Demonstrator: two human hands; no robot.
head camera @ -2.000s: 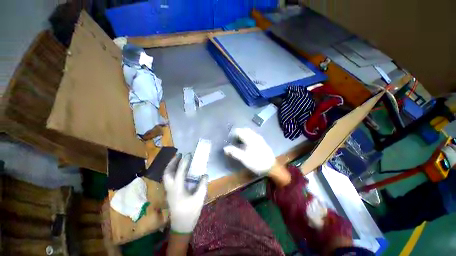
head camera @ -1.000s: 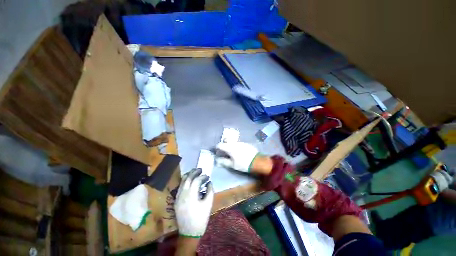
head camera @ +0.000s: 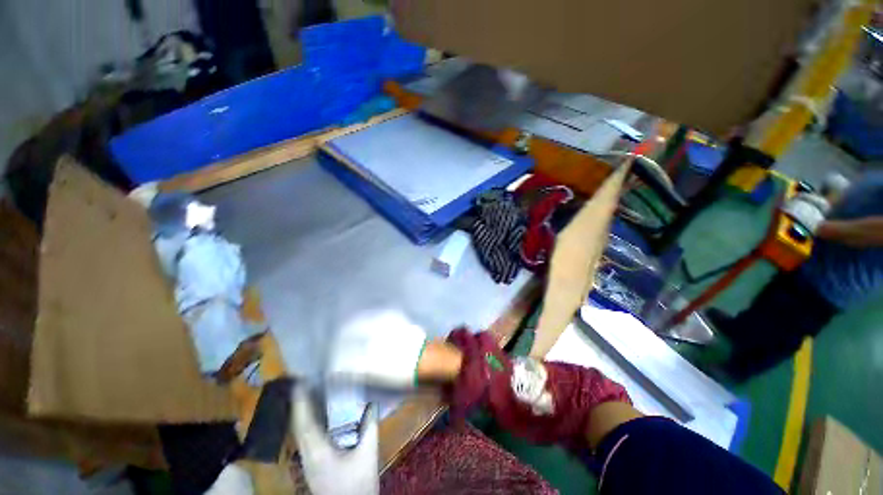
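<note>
My right hand (head camera: pixel 376 350), in a white knitted glove, is blurred over the front of the grey metal tabletop (head camera: pixel 300 261); its fingers are not clear. My left hand (head camera: pixel 334 452), also gloved, is at the bottom, blurred and partly cut off by the frame edge. A silver-white metal plate (head camera: pixel 345 418) lies between the two hands, against my left hand; the fingers' hold is hard to make out. A small silver-white bent part (head camera: pixel 449 253) lies near the striped cloth.
Blue-edged sheets (head camera: pixel 421 164) are stacked at the back. Striped cloth (head camera: pixel 499 237) and red cloth (head camera: pixel 542 224) lie right of them. Cardboard flaps stand left (head camera: pixel 126 309) and right (head camera: pixel 579 261). Pale rags (head camera: pixel 208 290) line the left edge. A person (head camera: pixel 840 232) handles orange equipment (head camera: pixel 786 242) at right.
The view has swung to the right. My right hand has moved in beside my left. The two plates that lay mid-table two seconds ago no longer show there.
</note>
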